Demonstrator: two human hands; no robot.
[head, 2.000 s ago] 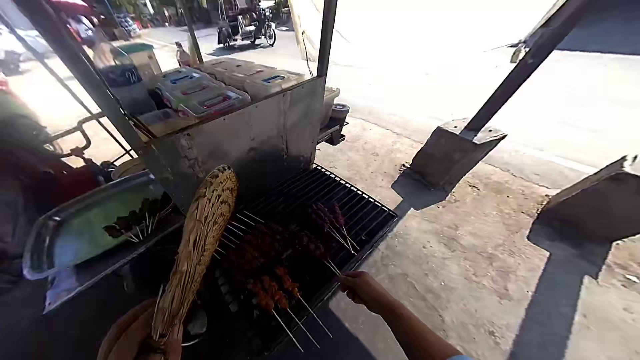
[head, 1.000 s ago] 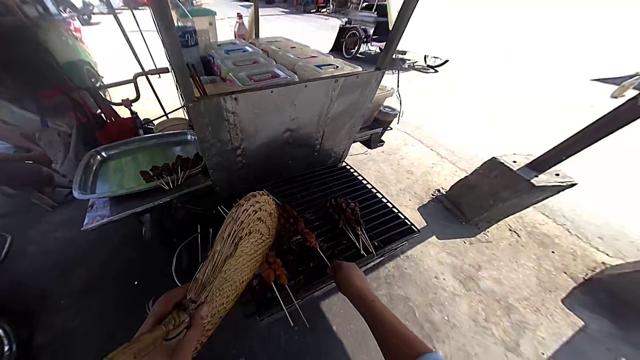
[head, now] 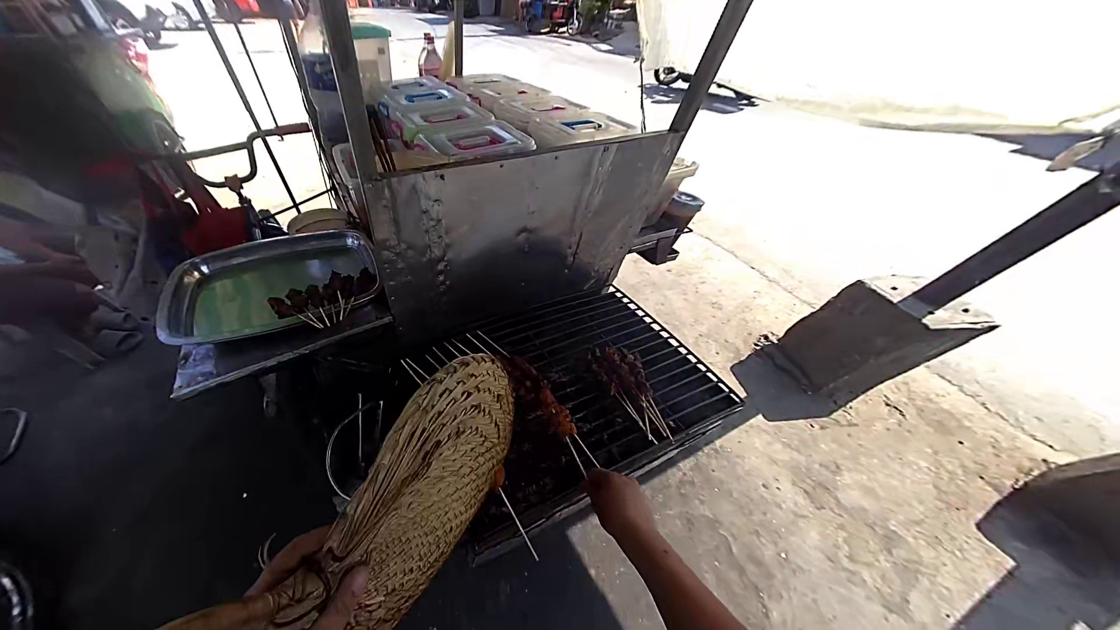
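Observation:
My left hand (head: 306, 573) grips the narrow end of a woven palm-leaf fan (head: 437, 472), whose broad part hides the left side of the charcoal grill (head: 678, 363). At the grill's front edge, my right hand (head: 617, 503) is closed on the stick ends of red-orange meat skewers (head: 553, 411). To their right, a bunch of darker skewers (head: 619, 376) lies on the bars, sticks toward me. Several bare stick ends show behind the fan. On a metal tray (head: 197, 328) at the left rest more dark skewers (head: 319, 297).
A metal shield (head: 525, 232) stands behind the grill, with lidded plastic tubs (head: 477, 140) beyond it. A concrete post base (head: 844, 346) is at the right. A person's hand (head: 52, 262) shows at far left, near a red vehicle.
The fan in my left hand has shifted over the grill's left part, covering skewers seen there earlier. My right hand stays at the grill's front edge. The view has turned left.

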